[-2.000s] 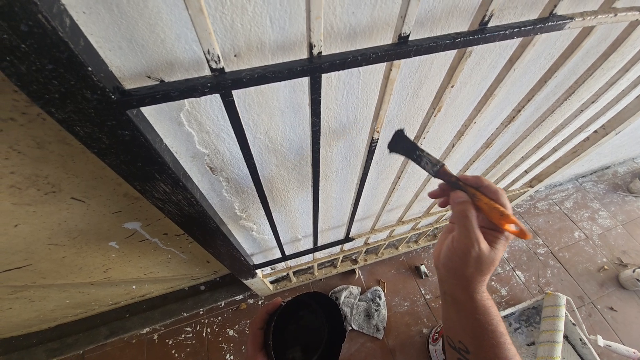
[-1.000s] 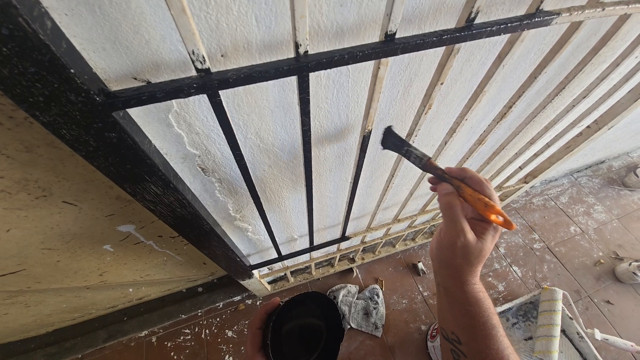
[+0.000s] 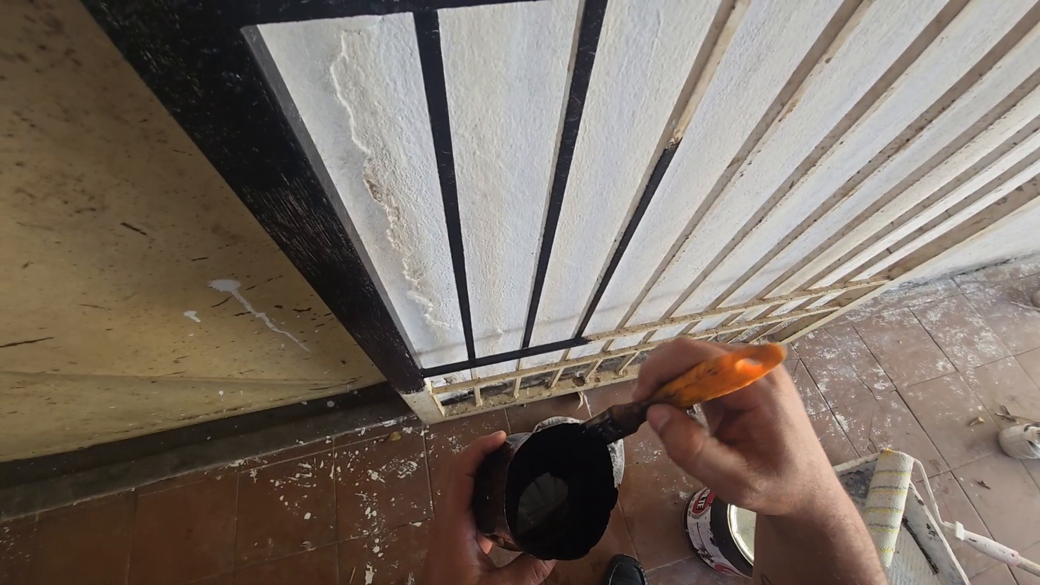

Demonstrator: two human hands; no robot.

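My right hand grips a paintbrush by its orange handle. The brush slants down to the left, its bristle end at the rim of a can of black paint, where the dark bristles are hard to make out. Around the can's left side and bottom my left hand is closed, tilting its mouth toward the camera. Above stands a metal grille; its wide frame post and two bars are black. A third bar is black in its lower part and cream above, and the bars farther right are cream.
A paint tray with a roller lies at the lower right, beside an opened paint can. A shoe tip shows at the bottom. Paint-spotted tiles cover the floor, and a yellowish surface lies left of the post.
The brush has moved from in front of the grille's bars down to the black paint can's mouth. The left hand's can shows higher and fuller in view. The view has tilted and shifted.
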